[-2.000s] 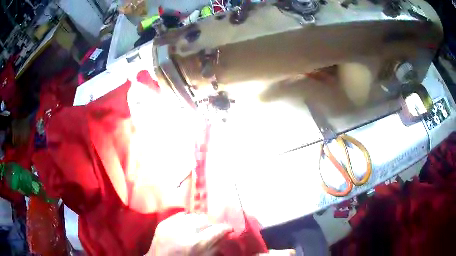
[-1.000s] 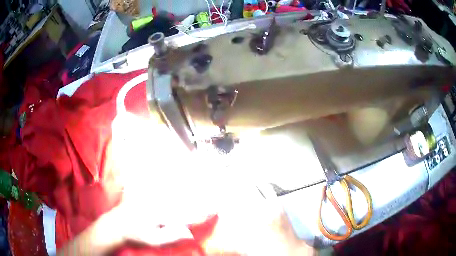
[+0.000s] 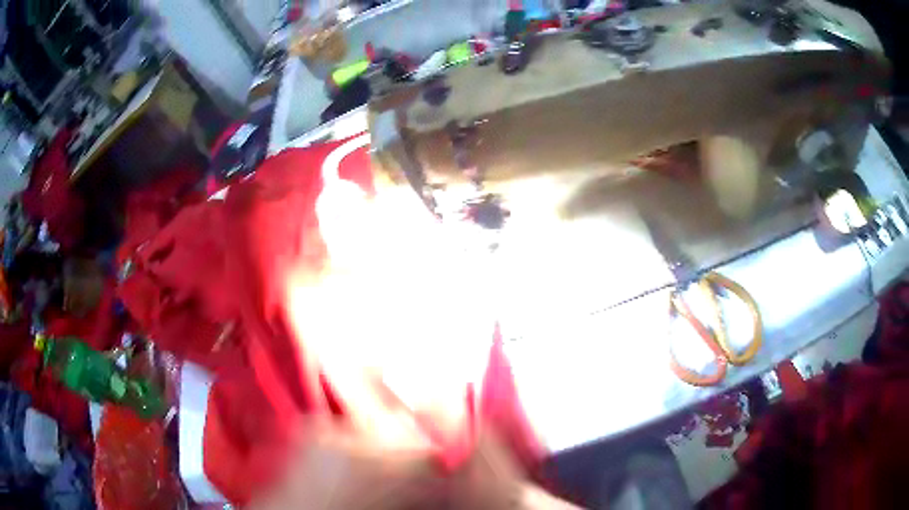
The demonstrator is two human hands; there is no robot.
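Observation:
Red cloth lies left of and below the needle area, partly whitened by glare. The presser foot and needle area is a dark blur in bright light under the left end of the beige sewing machine head. My left hand and my right hand are blurred and cut off by the bottom edge. Both are on the cloth, whose folds run down to them; single fingers do not show clearly. Scissors with orange-yellow handles lie right of the needle, under the arm.
A green bottle and a shiny orange-red bag are at the left. Small coloured spools stand behind the machine. A round cup-like thing is near the right end. Dark red cloth fills the lower right.
The view has shifted. My hands, which were in strong glare on the cloth a second ago, are now closer to the bottom edge and nearer each other. The scissors have stayed in place on the table.

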